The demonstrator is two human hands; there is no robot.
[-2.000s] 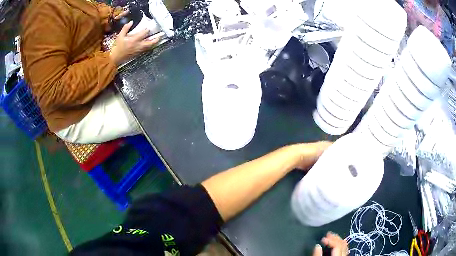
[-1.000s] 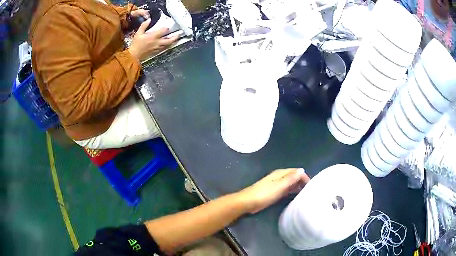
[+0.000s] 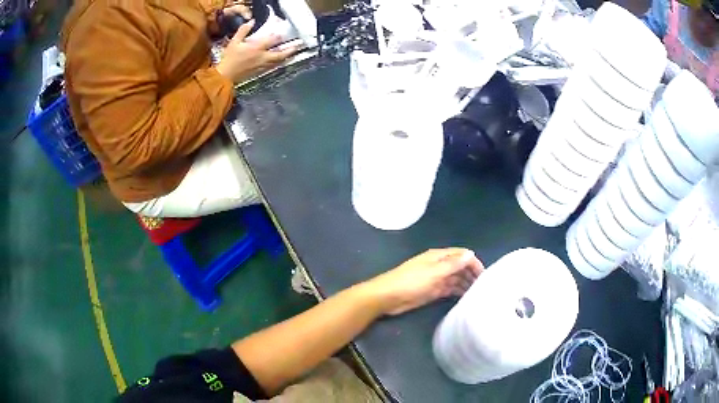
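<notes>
A short stack of round white housings [image 3: 493,327] stands tilted on the dark bench, its top showing a dark central hole. My bare left hand [image 3: 441,277] is low over the bench at the stack's left side, fingers bent close together and fingertips at its edge. The frame does not show whether they grip or only touch it. My right hand is out of the picture. Loose pale rings or cord [image 3: 587,366] lie tangled right of the stack. Red-handled scissors [image 3: 659,396] are cut off at the bottom edge.
Another white stack [image 3: 396,177] stands farther back. Two tall ribbed stacks [image 3: 591,118] lean at right, near clear bags [image 3: 694,260]. Black rounded objects [image 3: 493,126] and white moulded parts [image 3: 441,47] lie behind. A person in a brown-orange top [image 3: 150,86] sits at left.
My left arm first drew back left from behind the front stack, then my hand rose slightly. The front stack now stands apart from the tall right stack. My right hand has left the picture.
</notes>
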